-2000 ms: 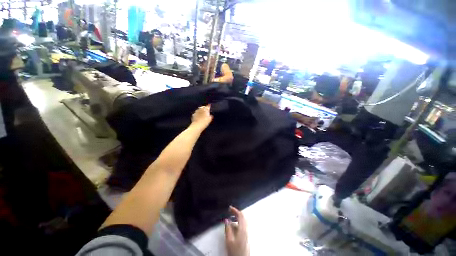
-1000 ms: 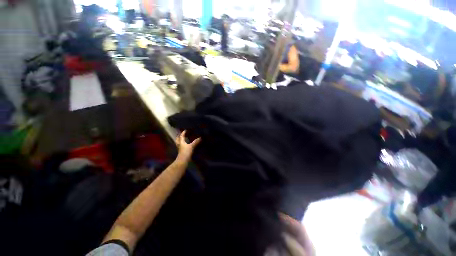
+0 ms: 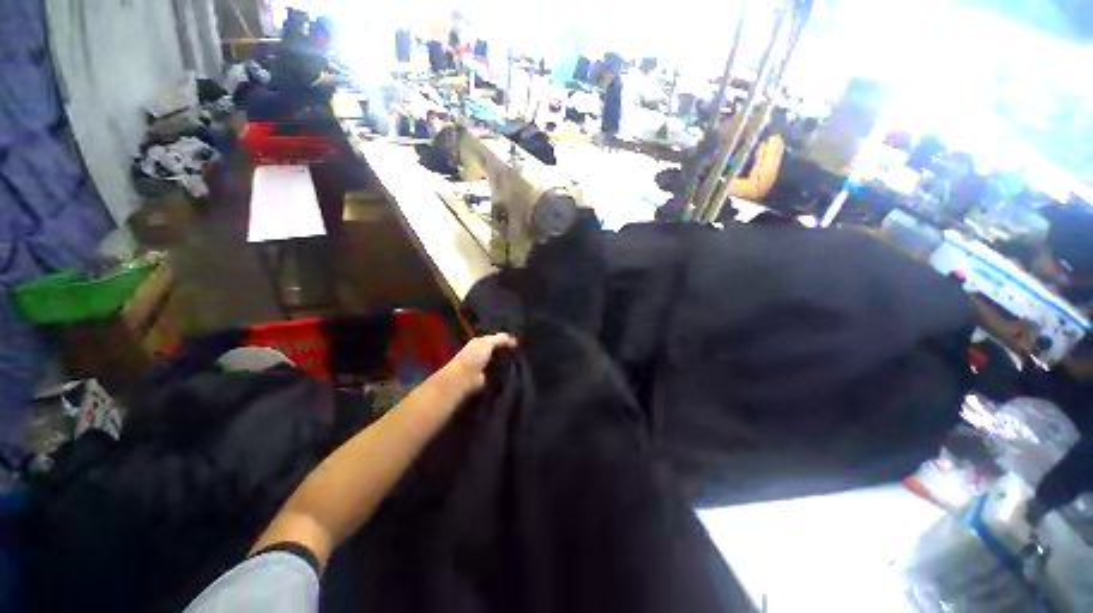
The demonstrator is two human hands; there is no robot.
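Observation:
A big heap of black cloth (image 3: 791, 347) covers the left part of the white table (image 3: 827, 539) and hangs down in front of me. My left hand (image 3: 485, 350) is stretched forward at the heap's left edge, its fingers closed on a fold of the black cloth. My right hand is not in view. The white sewing machine head (image 3: 989, 527) with a blue stripe is at the lower right, blurred and partly cut off.
A second sewing machine (image 3: 527, 192) stands behind the heap. At the left are a red basket (image 3: 420, 341) beside dark cloth (image 3: 204, 455), a green crate (image 3: 84, 293) and a white bench (image 3: 285, 204). A clear plastic bag (image 3: 1019, 431) lies at the right. A person's arm (image 3: 761, 170) shows behind.
The view has turned left. My left hand has moved from the top of the heap to its left edge and closed on the cloth. My right hand has gone out of view.

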